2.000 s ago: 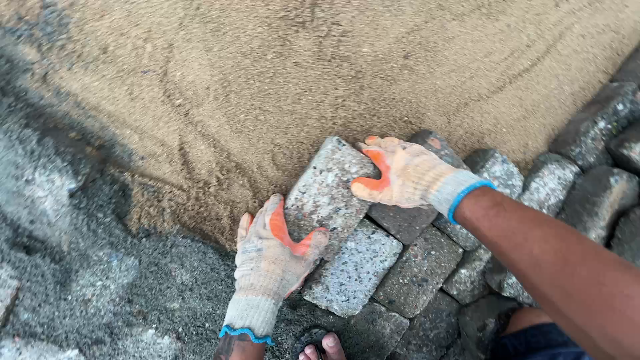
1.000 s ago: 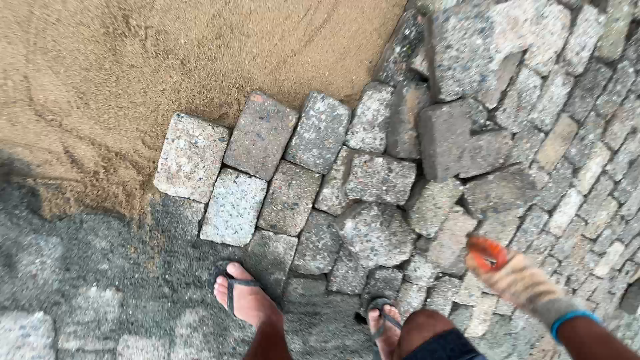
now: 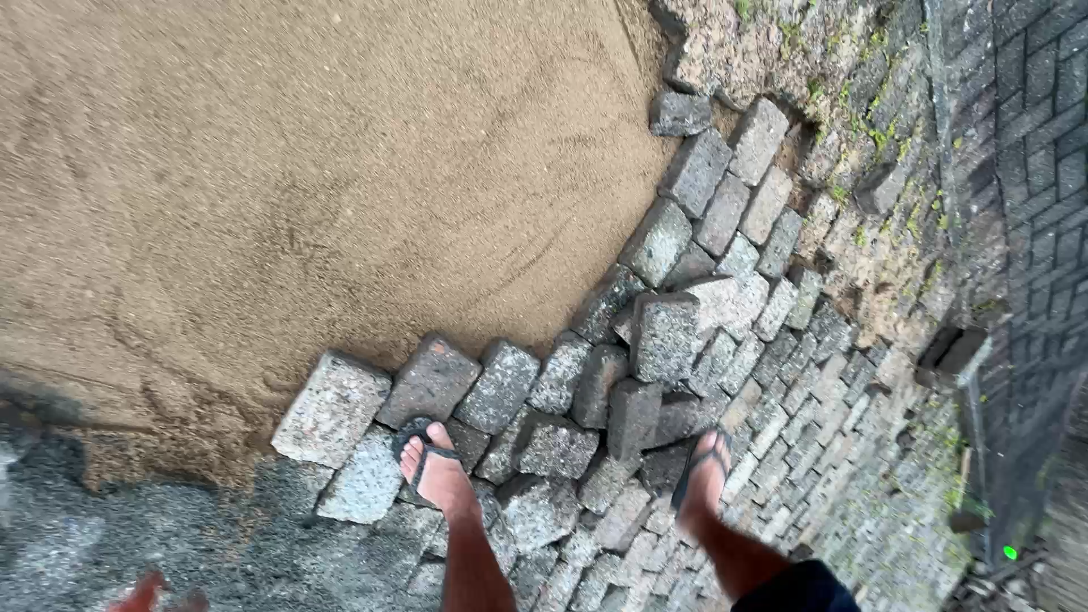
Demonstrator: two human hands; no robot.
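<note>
At the bottom left edge, blurred orange-red fingertips of my gloved left hand (image 3: 155, 595) show, over dark grey gritty ground; the rest of that hand is cut off. My right hand is out of the frame. A pale speckled granite paving block (image 3: 331, 410) lies at the left end of the curved row, against the sand (image 3: 408, 187). Below it is a light grey block (image 3: 362, 476), and to its right a brownish block (image 3: 429, 381). Loose blocks lie on top of the laid ones, among them a grey block (image 3: 665, 336) and a dark block (image 3: 634, 418).
My sandalled feet (image 3: 438, 476) (image 3: 705, 476) stand on the laid blocks. Smaller pavers (image 3: 799, 425) curve away to the right. A hollow block (image 3: 954, 353) stands near a kerb line at the right, beside dark interlocking paving (image 3: 1041, 170). Moss grows on the rough strip at the upper right.
Both hands were on the pale granite block two seconds ago; it now lies untouched at the row's end. The right hand, over the blocks at the right one second ago, has left the view. The view has shifted.
</note>
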